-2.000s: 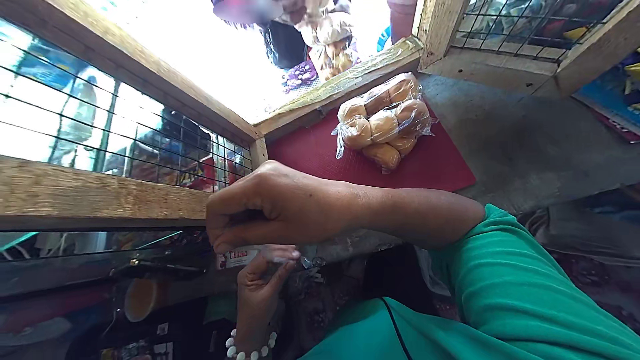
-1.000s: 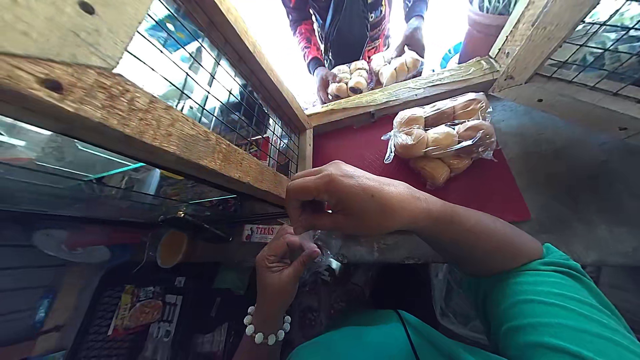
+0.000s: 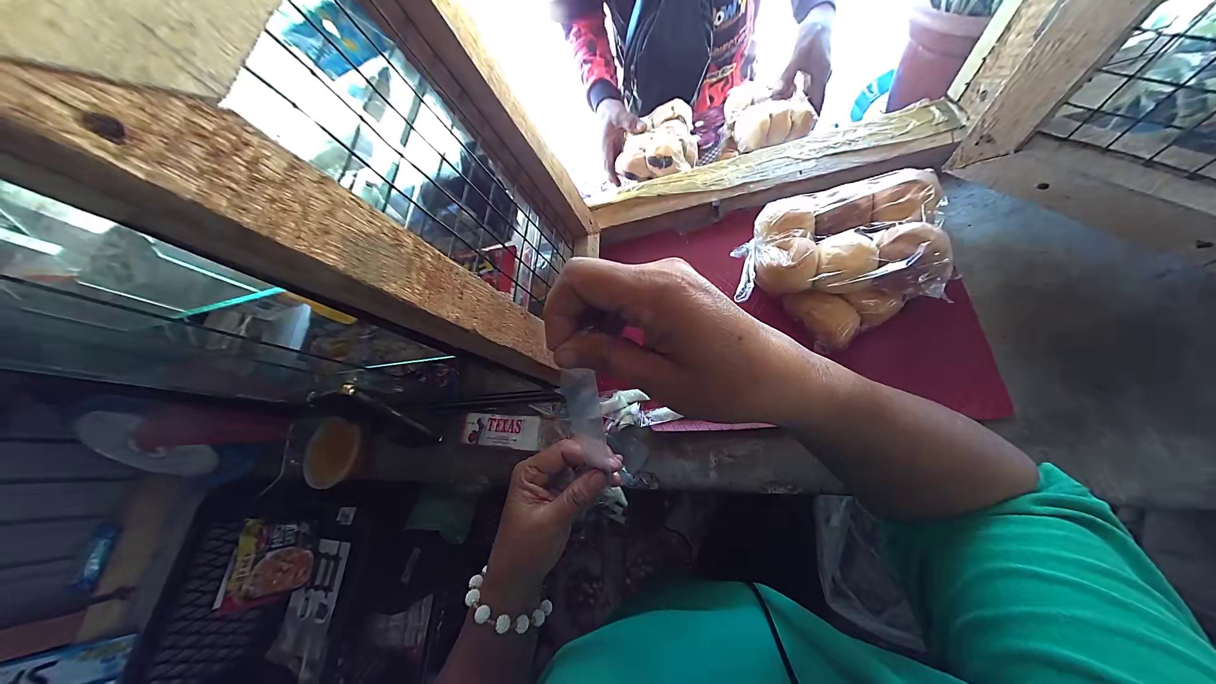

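My left hand (image 3: 556,499), with a white beaded bracelet at its wrist, pinches the lower end of a small clear plastic strip (image 3: 581,404) between thumb and fingertips. Above it, my right hand (image 3: 655,332) has its thumb and fingertips together at the strip's upper end. Crumpled clear plastic with white and green bits (image 3: 622,418) shows just behind the strip. Beyond my right wrist, a clear plastic bag of bread rolls (image 3: 845,252) lies on a dark red board (image 3: 959,370).
Wood-framed wire mesh (image 3: 399,123) rises at left, above glass. Across the wooden sill (image 3: 779,171), a person's hands (image 3: 617,138) rest on bagged rolls (image 3: 660,152). A small printed box (image 3: 502,430) sits by the counter edge. A packet (image 3: 266,565) lies in a black basket (image 3: 185,589).
The clear strip now shows between my hands, which are farther apart than a second ago. The other person's hands with bagged rolls came into view after the first frame. The view has shifted.
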